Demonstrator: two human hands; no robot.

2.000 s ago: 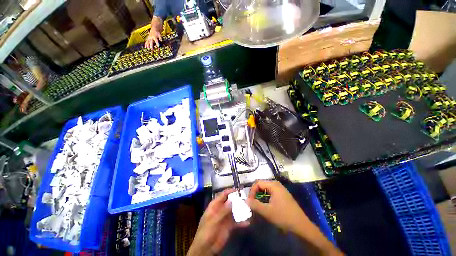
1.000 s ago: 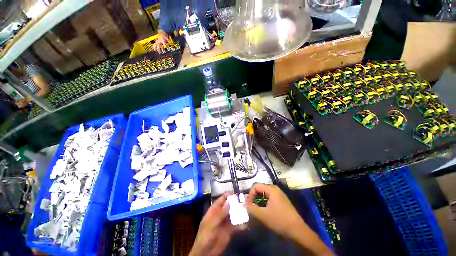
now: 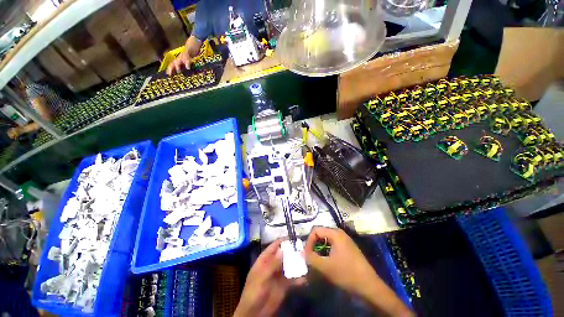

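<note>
My left hand holds a white plastic housing by its left side, at the front of the soldering machine. My right hand is at the housing's right side, with a small green-edged circuit board in its fingers. The dark slim soldering iron points down from the machine to the top edge of the housing. Whether its tip touches is too small to tell. My fingertips partly hide the board and its wires.
Two blue bins of white housings stand left. A fan stands right of the machine. Black foam with rows of boards lies right, above a blue crate. A clear hood hangs overhead. A person's hand is opposite.
The view has tilted slightly, so the bench sits a little lower in the picture. My hands stay at the iron with the housing. The person's hand opposite has shifted left over the boards.
</note>
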